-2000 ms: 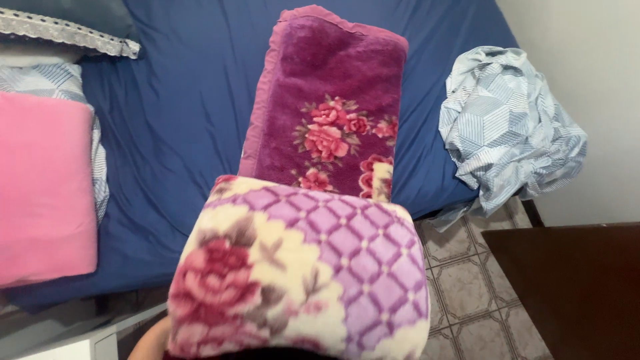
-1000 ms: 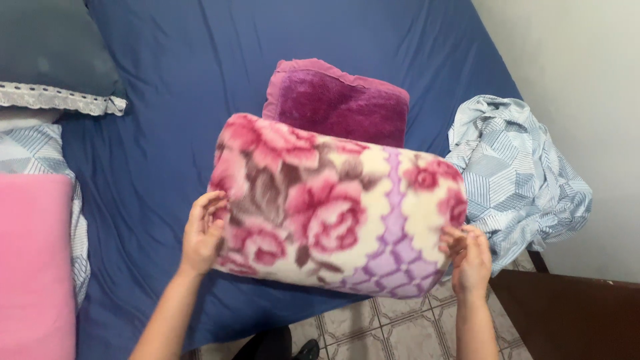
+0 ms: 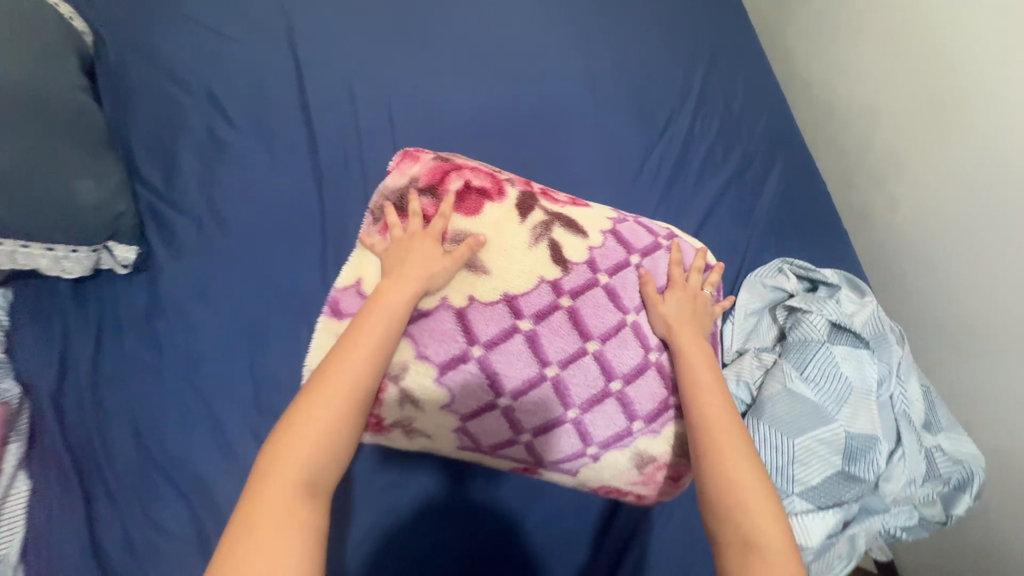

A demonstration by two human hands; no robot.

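Note:
A folded plush blanket (image 3: 552,344) with roses and a purple lattice on cream lies on the blue bed sheet (image 3: 512,88). My left hand (image 3: 422,248) rests flat on its upper left part, fingers spread. Near the right edge, my right hand (image 3: 686,296) also lies flat on the plush with its fingers apart; a ring shows on one finger. Neither hand grips the cloth. Just right of the blanket sits a crumpled light blue sheet (image 3: 840,408) with a geometric print.
At the upper left is a dark pillow (image 3: 56,152) with white lace trim (image 3: 68,258). Patterned cloth (image 3: 10,480) shows at the lower left edge. A pale wall (image 3: 920,160) borders the bed on the right.
The floral blanket was held between both hands a second ago and now lies on the bed under my spread palms. The folded magenta blanket seen behind it earlier no longer shows.

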